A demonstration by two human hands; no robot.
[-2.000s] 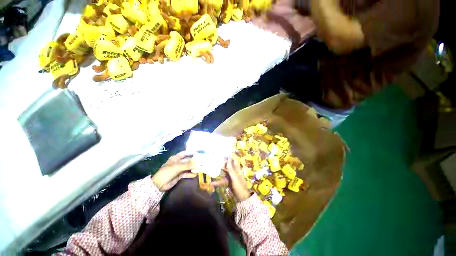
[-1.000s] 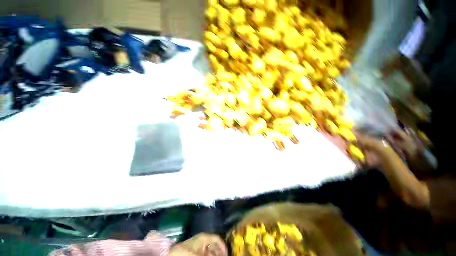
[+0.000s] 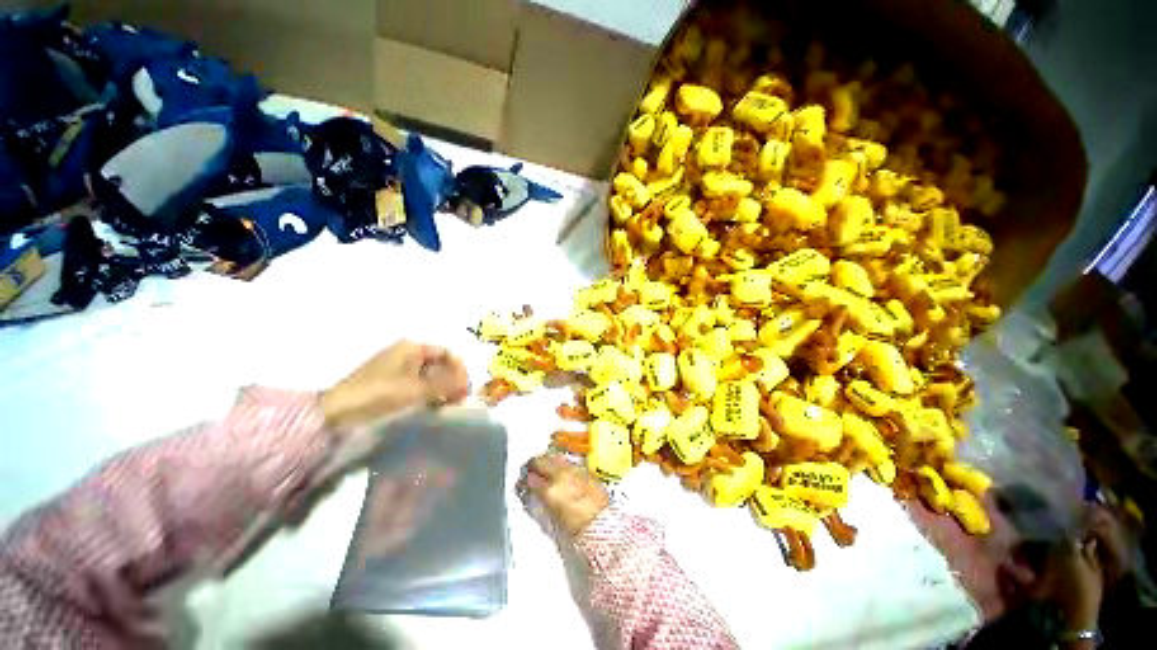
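My left hand [image 3: 404,381] is above the top edge of a flat stack of clear grey plastic bags [image 3: 431,533] on the white cloth. Its fingers are curled, close to the left end of a big pile of yellow plush toys [image 3: 735,409]. My right hand [image 3: 566,493] is low on the cloth, just right of the bags and below the pile, fingers bent. The fingertips are blurred, so I cannot tell whether either hand holds anything. The toys have dark lettering and orange-brown legs.
The pile spills from a large tipped brown carton [image 3: 1043,140]. Blue and grey plush toys [image 3: 171,172] with black patterned parts and tan tags are heaped at the upper left. Cardboard [image 3: 442,89] stands behind. Crumpled clear plastic [image 3: 1021,394] and another person's hand [image 3: 1078,584] are at the right.
The view has swung up from the lap-level carton to the table. My hands have moved from above the carton onto the cloth beside the bags. The white item seen between them earlier is not visible.
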